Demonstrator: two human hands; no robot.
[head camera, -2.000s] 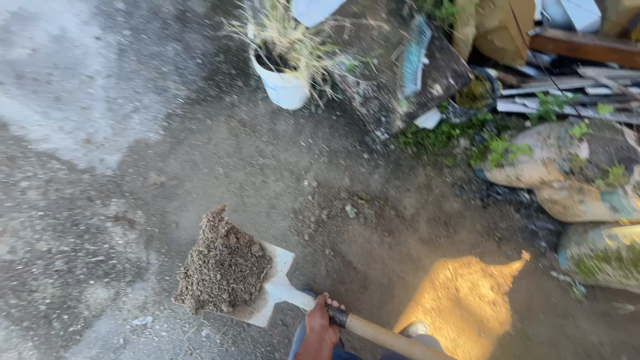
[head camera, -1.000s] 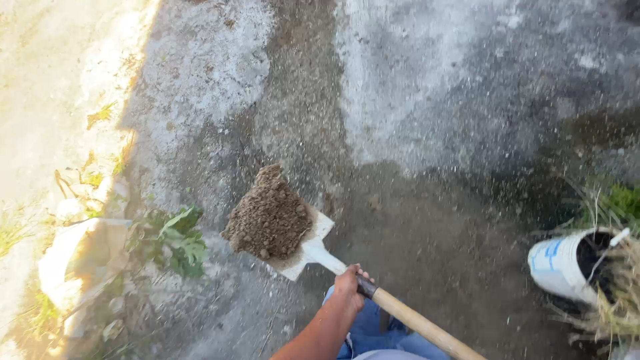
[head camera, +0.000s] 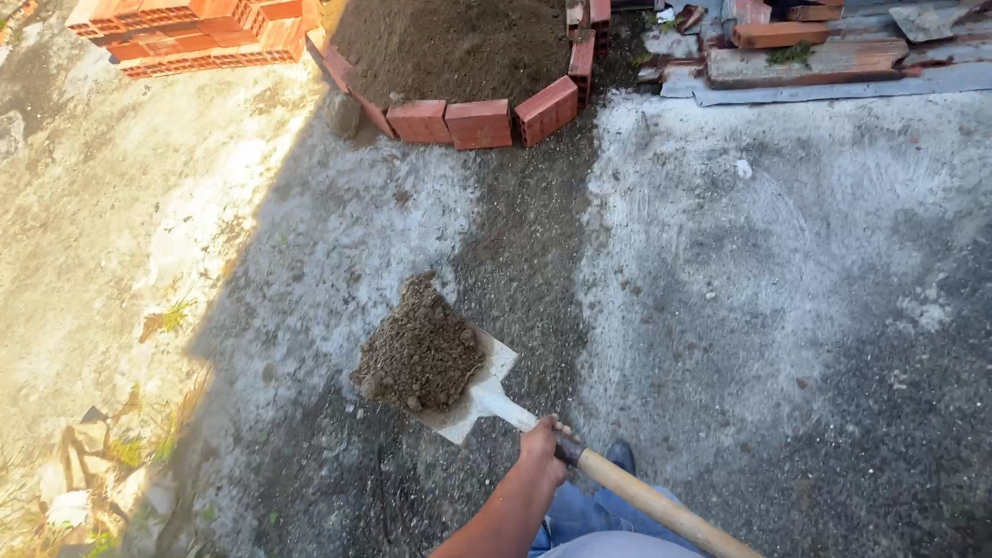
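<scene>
A flat-bladed shovel (head camera: 496, 364) carries a heap of brown sandy soil (head camera: 422, 349) on its blade, held off the ground. Around the metal neck, just at the dark collar where the wooden handle (head camera: 659, 504) starts, my left hand (head camera: 545, 449) is closed. The handle runs down past my legs and leaves the frame at the bottom. My right hand is out of view.
Ahead, hollow red bricks (head camera: 478, 124) edge a large pile of sand (head camera: 457, 46). Stacked bricks (head camera: 209, 35) stand at the upper left, planks and metal sheets (head camera: 806, 66) at the upper right. Rubble and weeds (head camera: 85, 480) lie lower left; rough concrete (head camera: 736, 294) stretches to the right.
The view has swung a lot, from the white bucket and debris to the brick-edged sand pile. The loaded shovel has come along in my left hand, the soil still on its blade.
</scene>
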